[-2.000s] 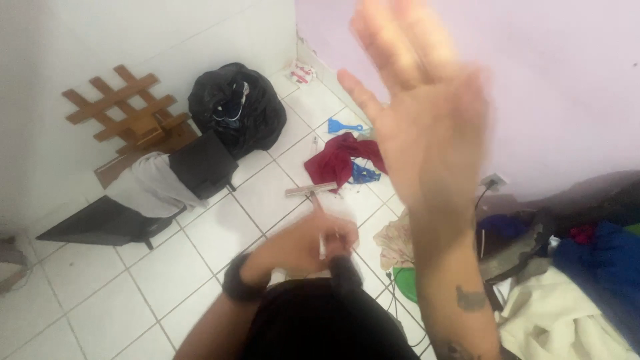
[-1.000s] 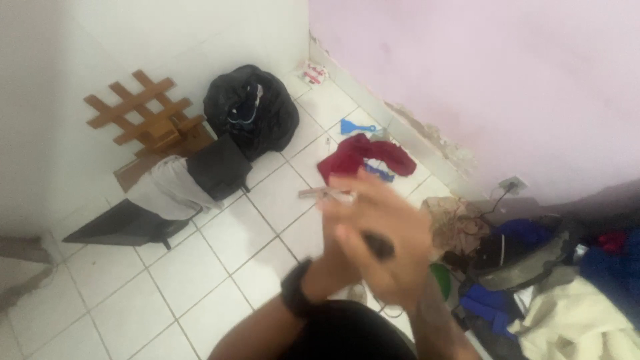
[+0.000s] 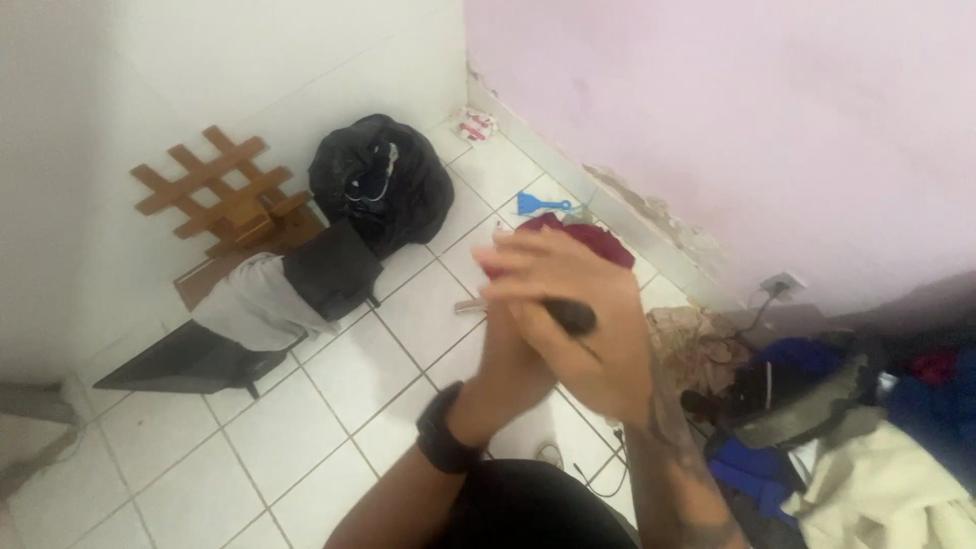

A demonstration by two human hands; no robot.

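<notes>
My left hand [image 3: 518, 366], with a black watch on its wrist, is closed around a hand tool, mostly hidden. The tool's dark handle end [image 3: 570, 316] shows between the thumb and palm of my right hand, and a pale flat edge [image 3: 470, 306] shows left of the fingers. My right hand [image 3: 583, 313] lies over the left one, fingers stretched across it and blurred; whether it grips the handle is unclear. Beyond the hands, a dark red cloth [image 3: 602, 242] and a blue plastic scraper [image 3: 543, 203] lie on the tiled floor.
A black plastic bag [image 3: 381, 183], a wooden lattice piece [image 3: 221, 183] and a dark panel [image 3: 191, 358] draped with grey cloth [image 3: 255, 301] stand along the left wall. Piled clothes [image 3: 877, 480] lie at the lower right, below a wall socket [image 3: 783, 286]. A cable [image 3: 610, 488] crosses the floor.
My right hand, raised and apart from the left two seconds ago, has come down over my left hand and the tool. The left hand stays closed on the tool.
</notes>
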